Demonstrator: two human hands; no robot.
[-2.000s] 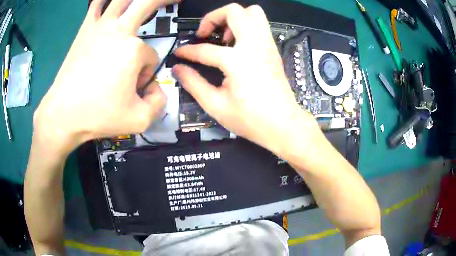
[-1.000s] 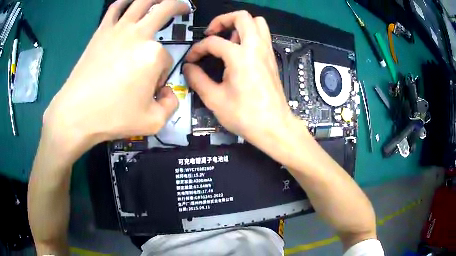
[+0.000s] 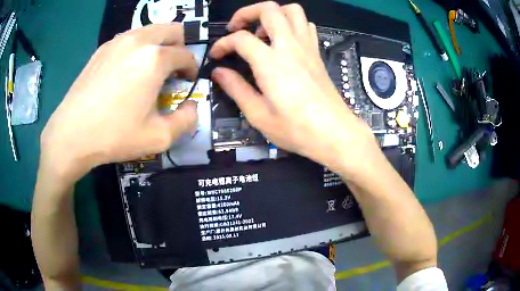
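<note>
The opened laptop lies in front of me, its black battery pack along the near edge. A black cable crosses the grey area. My right hand has thumb and forefinger at the cable's upper part, near the dark film; the fingertips' exact contact is partly hidden. My left hand is beside the cable, thumb and forefinger apart, holding nothing visible. Yellow tape lies on the grey area, partly behind my left hand. The left cooling fan shows above my left hand, cut off by the top edge.
The right cooling fan sits at the laptop's far right, with a yellow coin cell below it. Tools, including a green one and dark pliers, lie on the green mat at right. A clear bag lies at left.
My left thumb and forefinger have parted and the left hand's upper fingers have moved down from the fan, uncovering more of it. My right hand stays at the cable. The view has shifted slightly.
</note>
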